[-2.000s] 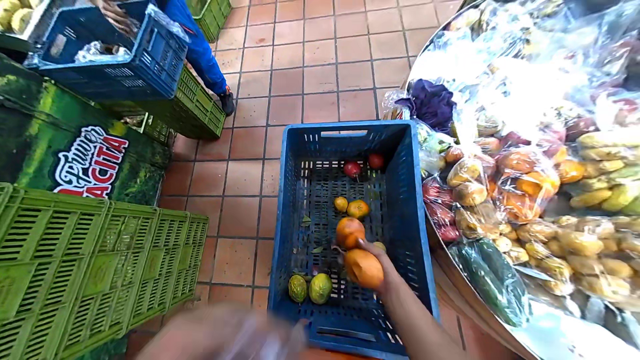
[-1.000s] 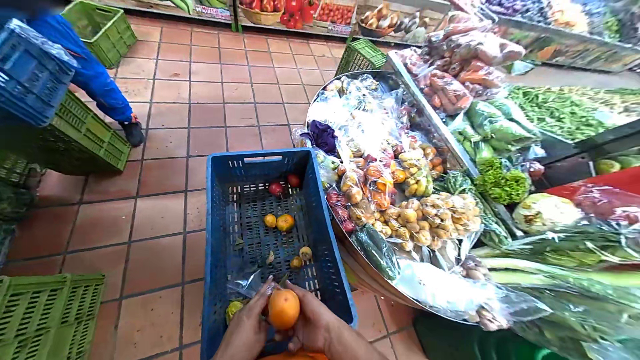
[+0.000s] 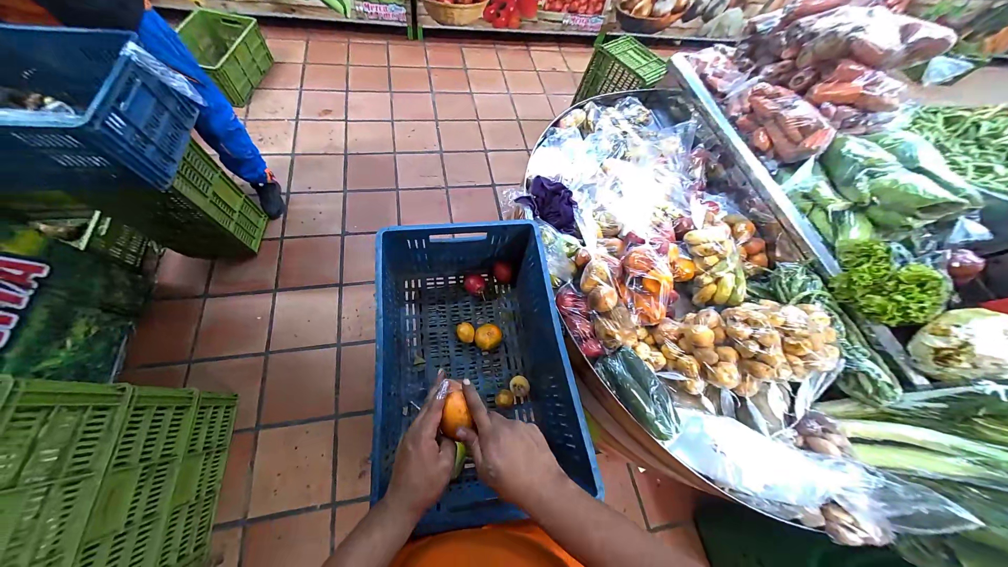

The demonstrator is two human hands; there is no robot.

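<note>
Over the near part of a blue plastic crate (image 3: 383, 315), my left hand (image 3: 421, 457) and my right hand (image 3: 512, 453) hold an orange fruit (image 3: 457, 413) between them. A clear plastic film shows at the left fingertips. Inside the crate, two red round fruits (image 3: 475, 284) lie near the far end, two orange-yellow fruits (image 3: 488, 337) touch around the middle, and two small yellowish-brown ones (image 3: 519, 386) lie by the right wall. Part of a green fruit (image 3: 459, 457) shows beneath my hands, which hide the rest of it.
A round metal display (image 3: 622, 402) of bagged produce stands close at the right. Green crates (image 3: 110, 472) are stacked at the lower left. At the upper left a person in blue trousers (image 3: 213, 110) stands beside a blue crate (image 3: 142, 118). Shelves of produce line the back.
Two seconds ago my right hand held two orange fruits over the crate; now both hands are around one. Two yellow-green fruits that showed at the crate's near left are now mostly hidden. The view has shifted.
</note>
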